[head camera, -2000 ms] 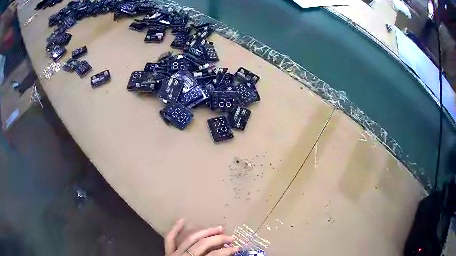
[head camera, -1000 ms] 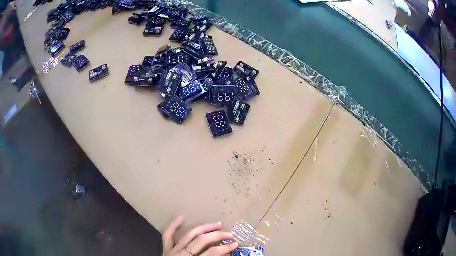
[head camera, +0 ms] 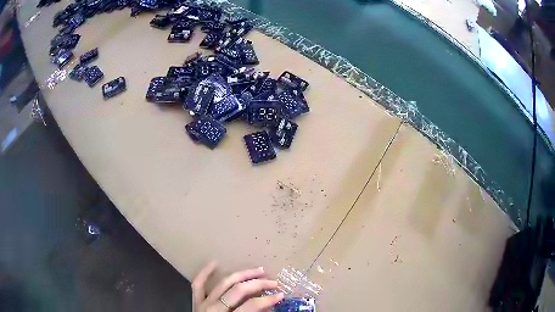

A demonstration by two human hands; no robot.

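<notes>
My left hand (head camera: 240, 292) is at the bottom edge, partly cut off, with a ring on one finger. Its fingertips touch a dark blue display board (head camera: 296, 304), which is also cut off by the edge. Bright silvery-white short lines (head camera: 298, 281) lie just above that board. My right hand is not in view. A pile of dark display boards (head camera: 265, 114), some with pale digits, lies on the tan bench (head camera: 182, 201) ahead. More boards (head camera: 109, 7) lie heaped at the far end.
Tiny dark specks (head camera: 286, 201) are scattered mid-bench. A dark seam (head camera: 356, 198) crosses the bench, and clear tape (head camera: 341, 70) runs along its far edge. The green conveyor belt (head camera: 389, 61) lies beyond. A black box (head camera: 523, 274) stands at the lower right, with a thin black cable (head camera: 533, 134) above.
The whole view has shifted slightly, so the bench and boards sit a little further left and higher. My left hand stays at the board at the bottom edge.
</notes>
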